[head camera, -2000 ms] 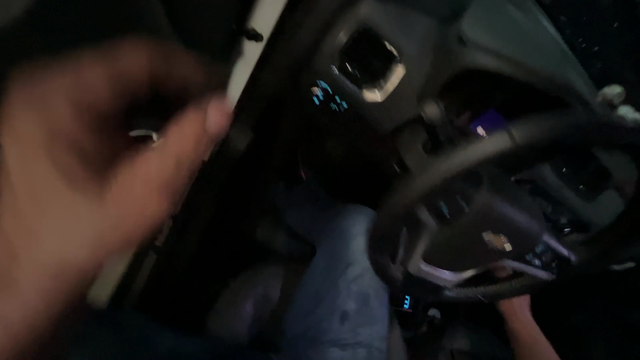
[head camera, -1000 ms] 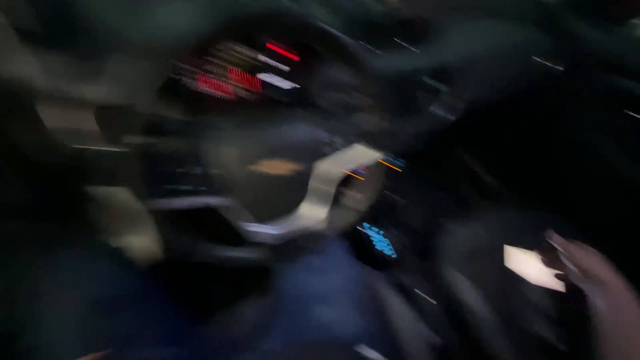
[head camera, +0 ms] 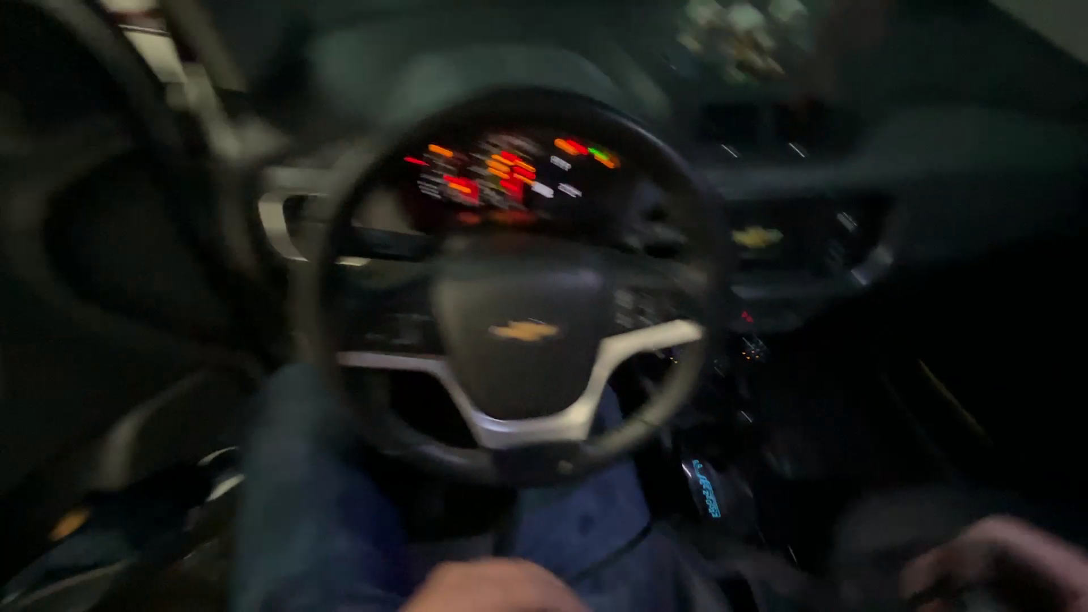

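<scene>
A blurred hand, which looks like my left hand (head camera: 493, 586), shows at the bottom edge, over my lap and below the steering wheel (head camera: 525, 331); its fingers are cut off by the frame. My right hand (head camera: 994, 561) is at the bottom right corner, to the right of the gear selector, fingers bent; whether it holds anything cannot be seen. Neither hand touches the wheel, which has a Chevrolet emblem and a silver lower spoke. Behind it the instrument cluster (head camera: 510, 178) glows with red, orange and green lights.
My legs in blue jeans (head camera: 586, 510) reach under the wheel. The gear selector display (head camera: 705, 489) is lit blue on the right. A dashboard screen (head camera: 765, 238) shows a gold emblem. The car door (head camera: 127, 425) is at the left.
The view has swung widely. The instrument cluster shows more orange and green lights than one second ago. The bright pale object by my right hand then is not visible now.
</scene>
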